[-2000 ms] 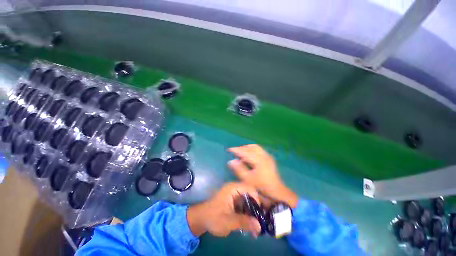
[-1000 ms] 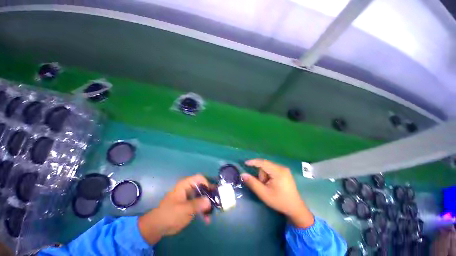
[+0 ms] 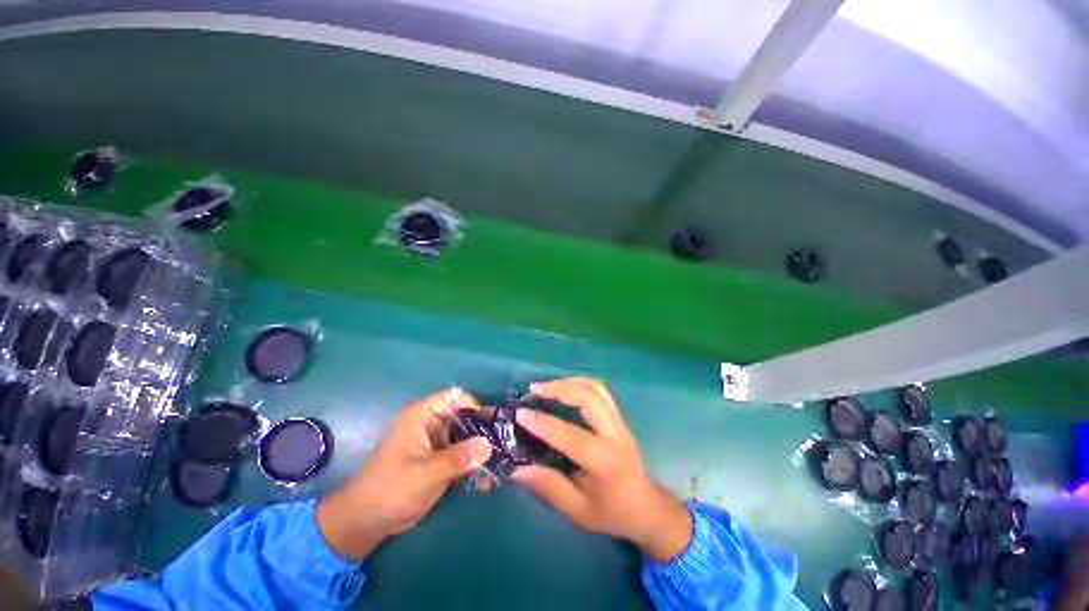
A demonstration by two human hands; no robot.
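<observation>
My left hand point(image 3: 406, 468) and my right hand point(image 3: 591, 460) are close together over the bench at the lower middle. My left hand grips a black piece with clear film point(image 3: 468, 420). My right hand holds a round black housing point(image 3: 534, 437) against it; the two pieces touch or nearly touch. The fingers hide much of both pieces. The pale rectangular piece does not show now. Loose black housings point(image 3: 295, 449) lie on the teal bench to the left of my hands, some overlapping.
A clear blister tray point(image 3: 161, 358) with black discs stands at the left. Single black units point(image 3: 423, 227) lie along the green strip ahead. Many black housings on film point(image 3: 875, 477) are piled at the right. A white post point(image 3: 908, 346) juts in above them.
The view has swung right. The black housing near my right hand is now held. My hands have come together, and the pale piece has gone out of sight between them.
</observation>
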